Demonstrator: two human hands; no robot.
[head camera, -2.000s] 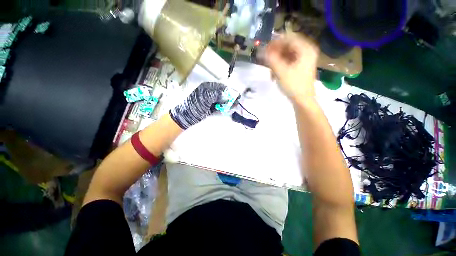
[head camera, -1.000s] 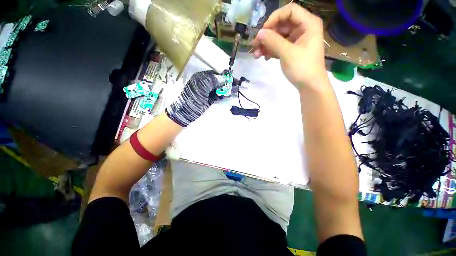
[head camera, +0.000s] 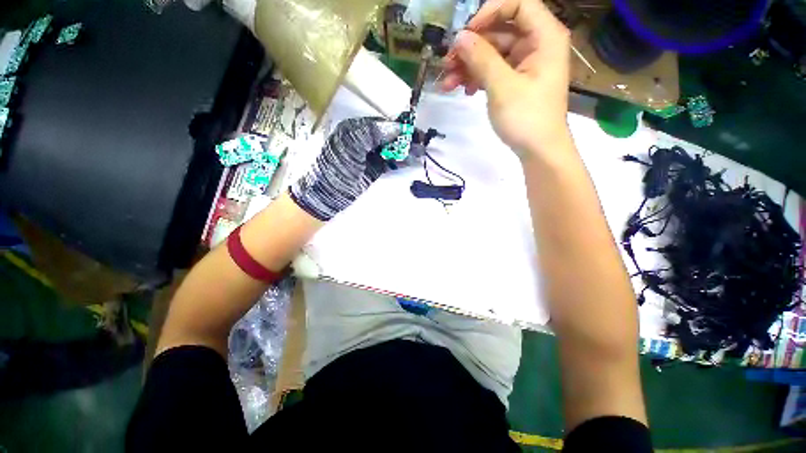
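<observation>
My left hand (head camera: 346, 165), in a grey-black striped glove, holds a green and white circuit board (head camera: 399, 143) under the tip of the soldering iron (head camera: 419, 87). A black cable (head camera: 437, 190) runs from the board, and its folded, tied bundle lies on the white sheet. My bare right hand (head camera: 515, 78) is raised beside the iron, thumb and fingertips together. A very thin strand, likely solder wire (head camera: 439, 76), shows faintly at the fingertips; its far end is hard to see.
A black cable pile (head camera: 723, 252) lies at the right of the white sheet (head camera: 424, 257). Loose circuit boards (head camera: 250, 164) lie at its left edge. A yellowish cone (head camera: 311, 49) hangs upper left. A dark round thing with a purple rim (head camera: 694, 25) is top right.
My left hand has raised the board from the sheet to the iron tip. My right hand, blurred before, has moved up beside the iron. The view has shifted slightly.
</observation>
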